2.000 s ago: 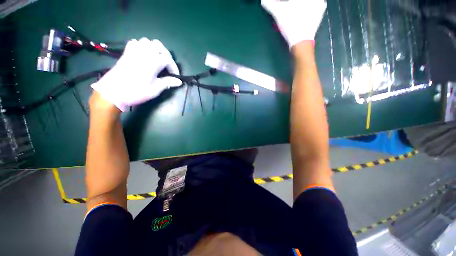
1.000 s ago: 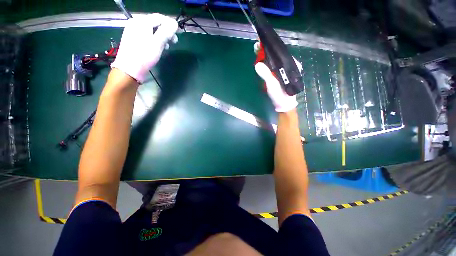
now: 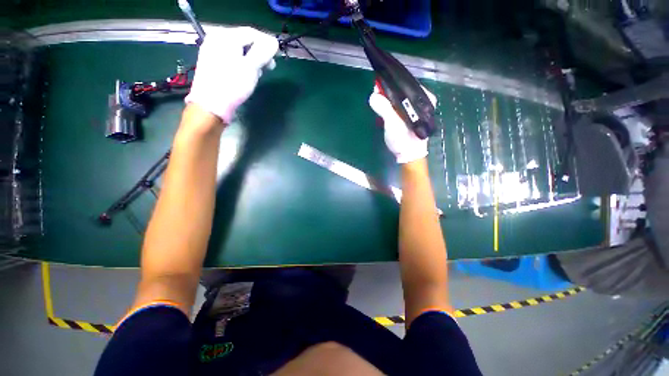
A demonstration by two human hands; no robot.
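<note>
My left hand point(image 3: 233, 70), in a white glove, is closed on the black wire harness point(image 3: 136, 189) and holds part of it up near the mat's far edge. A branch with thin black tails sticks out to the right of the glove. The silver-grey connector housing point(image 3: 122, 123) lies at the left, with red wires beside it. My right hand point(image 3: 403, 128), also gloved, grips a black cable tie gun point(image 3: 392, 77) with red on its handle. The gun's tip points up and left, near the end of the held branch; whether they touch is unclear.
A steel ruler point(image 3: 334, 165) lies slanted on the green mat point(image 3: 293, 228). A clear ridged tray point(image 3: 513, 158) with glare is at the right, another at the left edge. A blue bin point(image 3: 400, 29) is at the far side. A pale rod stands beyond my left hand.
My right hand has come from the far side with the tie gun. My left hand has lifted the harness toward the far edge. Over the last second, the gun's tip has moved slightly left toward the branch.
</note>
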